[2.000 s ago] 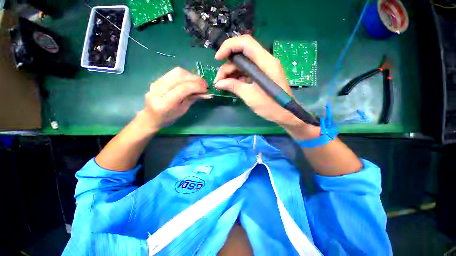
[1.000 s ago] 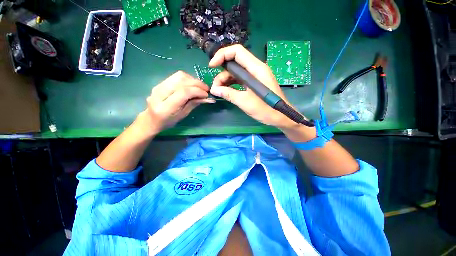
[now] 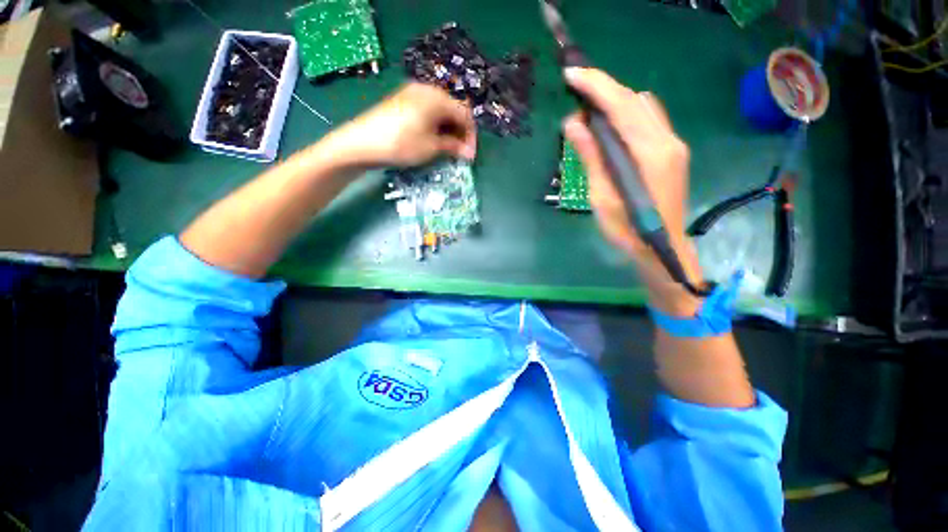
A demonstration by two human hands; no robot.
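My right hand [image 3: 634,171] holds the soldering iron [image 3: 615,156], its metal tip pointing up and away at the top centre. A circuit board [image 3: 437,208] lies on the mat with its whitish, crowded component side up and metal connectors at its near edge. My left hand [image 3: 421,125] is bent over the far edge of this board, beside the heap of small black components [image 3: 473,78]. Its fingertips are blurred, and I cannot tell whether they hold anything. A blue wrist strap [image 3: 702,315] is on my right wrist.
White parts tray [image 3: 281,104] and green board [image 3: 338,40] are at the upper left, black fan [image 3: 109,94] further left. Another green board [image 3: 574,179] is partly behind my right hand. Cutters [image 3: 782,234] and blue spool [image 3: 798,85] are at the right, black bin [image 3: 920,187] beyond.
The board between my hands now lies component side up on the mat. My left hand has moved up toward the heap. My right hand has moved right with the iron, away from the board.
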